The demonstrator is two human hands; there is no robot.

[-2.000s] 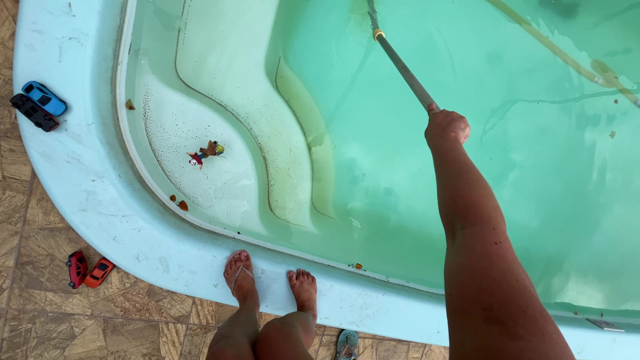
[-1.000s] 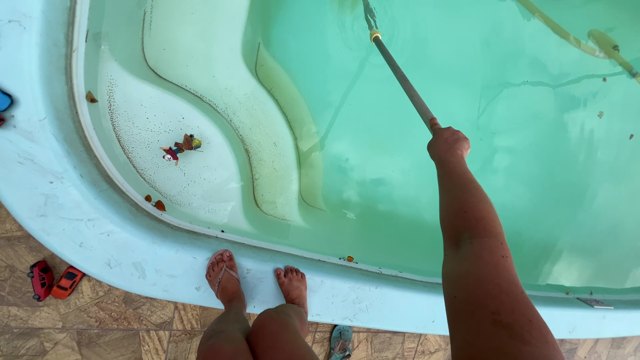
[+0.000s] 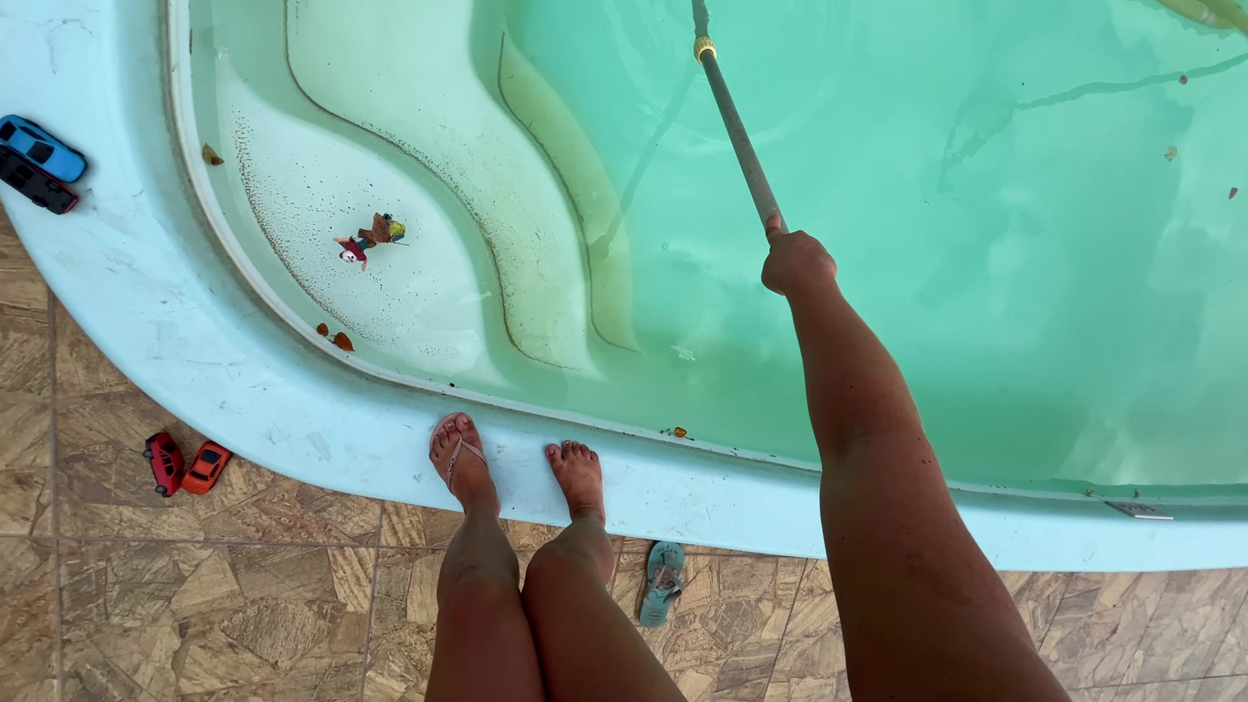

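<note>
My right hand (image 3: 799, 261) is closed around a long grey pole (image 3: 741, 141) with the arm stretched out over the pool. A yellowish collar (image 3: 704, 47) joins the pole to a thinner part that runs out of view at the top edge. What is on the pole's far end is not visible. Greenish pool water (image 3: 877, 175) lies below the hand. My left hand is out of view.
Both feet stand on the light-blue pool rim (image 3: 244, 390), one in a flip-flop (image 3: 463, 453). A loose flip-flop (image 3: 663, 583) lies behind. Toy cars (image 3: 44, 151) sit on the rim, others (image 3: 205, 466) on the paving. A toy figure (image 3: 366, 239) is over the pool step.
My right hand and the pole have come closer to my feet and leftward over the water. The grip has stayed closed. The view has shifted somewhat.
</note>
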